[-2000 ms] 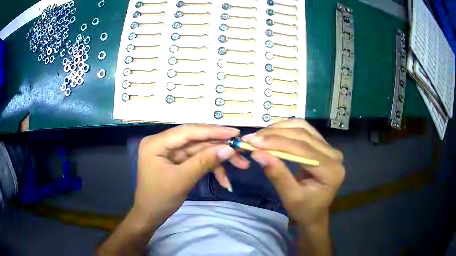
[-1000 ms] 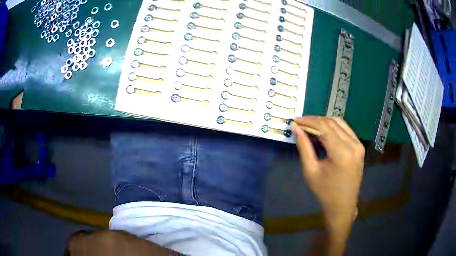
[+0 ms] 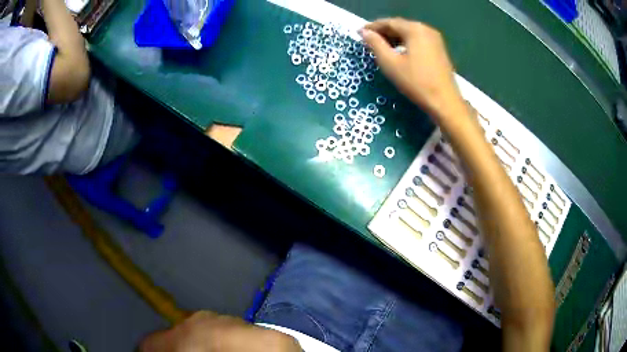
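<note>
My right hand (image 3: 405, 58) reaches over the bench to the back edge of a loose pile of small silver rings (image 3: 333, 58). Its fingers are curled with the tips close together; I cannot tell whether they hold a ring. The yellow stick tool is not visible. My left hand (image 3: 213, 333) is low at the bottom edge, blurred and cut off, and its fingers cannot be made out. The white slotted tray (image 3: 385, 223) lies at the right, partly hidden under my right forearm, with small round parts at its slot ends.
A blue bin (image 3: 152, 29) holding a clear bag stands at the back left. A neighbouring person's arm (image 3: 67, 69) and shirt are at the far left. A metal strip fixture (image 3: 572, 268) lies right of the tray. A blue stool (image 3: 137, 206) stands below the bench.
The view has swung left, bringing the blue bin and neighbour in. My right hand has moved from the tray's near right corner to the ring pile. My left hand remains low, apart from the work.
</note>
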